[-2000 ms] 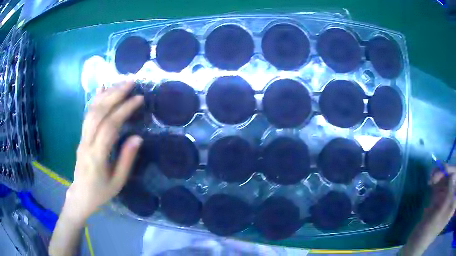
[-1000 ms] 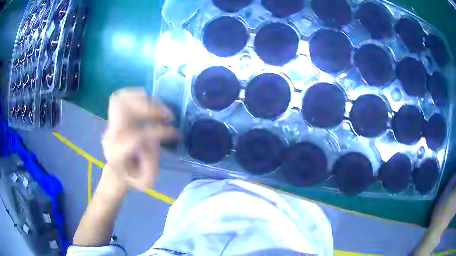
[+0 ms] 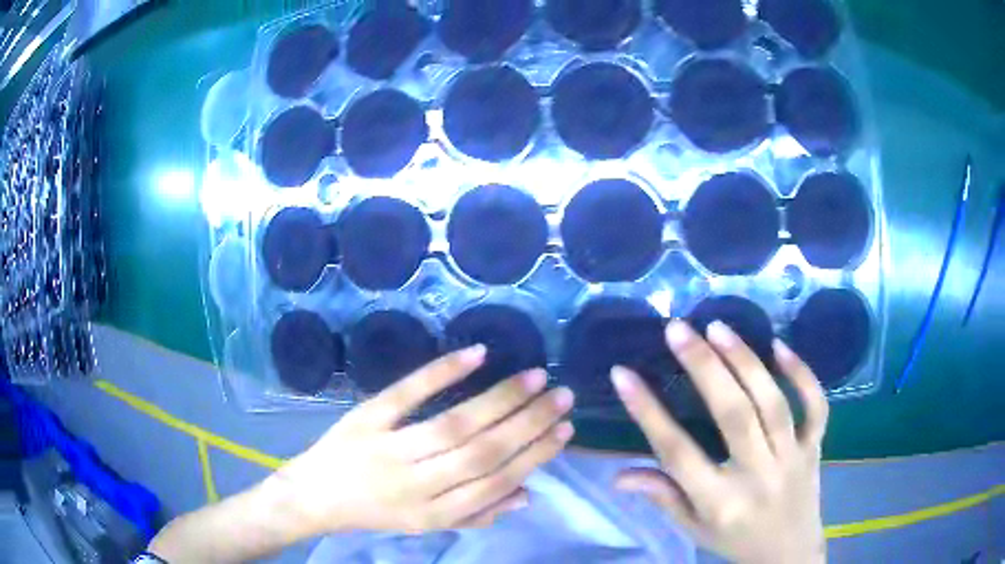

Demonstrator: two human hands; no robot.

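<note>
A clear plastic tray [image 3: 551,165] lies on the green mat with rows of round dark parts [image 3: 496,234], matt side up. Another clear tray edge [image 3: 229,264] shows at its left. My left hand [image 3: 424,457] lies flat with fingers spread over the tray's near edge, left of centre. My right hand [image 3: 733,457] is over the near edge to the right, fingers spread on or just above the bottom row. Neither hand holds anything that I can see. My fingers hide parts of the near row.
A stack of filled trays [image 3: 50,220] stands at the far left. Two thin blue sticks lie on the mat at the right, a brush [image 3: 937,286] and a similar one [image 3: 984,264]. Grey floor with yellow lines [image 3: 176,422] shows near me, with blue material [image 3: 83,457] at lower left.
Both hands have moved in to the tray's near edge. The right hand no longer holds the blue stick seen two seconds ago. The tray appears further left and straighter than one second ago.
</note>
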